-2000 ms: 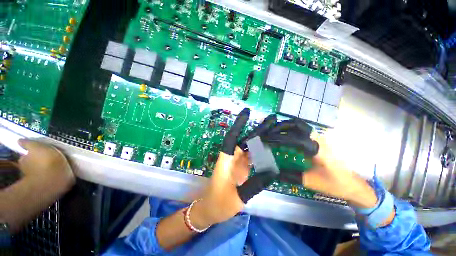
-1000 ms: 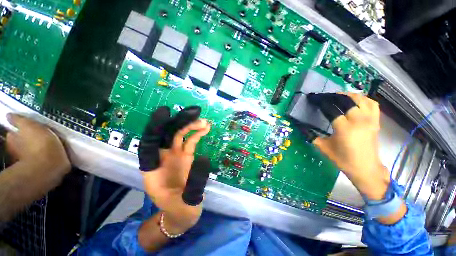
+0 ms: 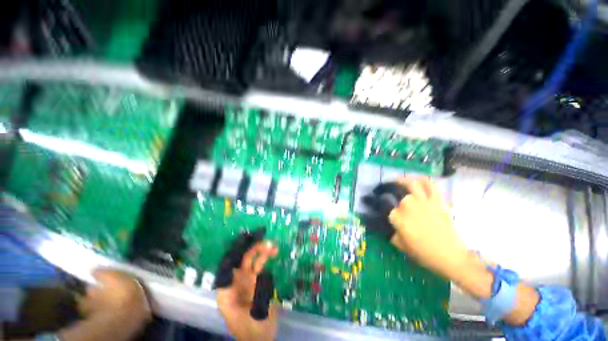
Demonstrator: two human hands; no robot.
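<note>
The picture is blurred. A large green circuit board (image 3: 400,280) lies between the line rails. Grey-topped blocks (image 3: 231,184) stand in a row left of its middle, and more grey-topped blocks (image 3: 371,177) stand on its right part. My right hand (image 3: 423,223), with black finger cots, is over the right group; its fingertips are at the blocks, and whether they grip one cannot be told. My left hand (image 3: 248,286), also with black finger cots, is above the board's near edge, fingers apart and empty.
Another person's hand (image 3: 117,303) is at the near rail, lower left. A second green board (image 3: 87,200) lies to the left across a dark gap. Shiny metal surface (image 3: 517,220) is on the right. A pile of small pale pieces (image 3: 393,86) lies behind the far rail.
The view has shifted, showing more of the far shelf. My left hand went from holding a grey-topped block two seconds ago to empty. My right hand moved to the right-hand blocks and stays there.
</note>
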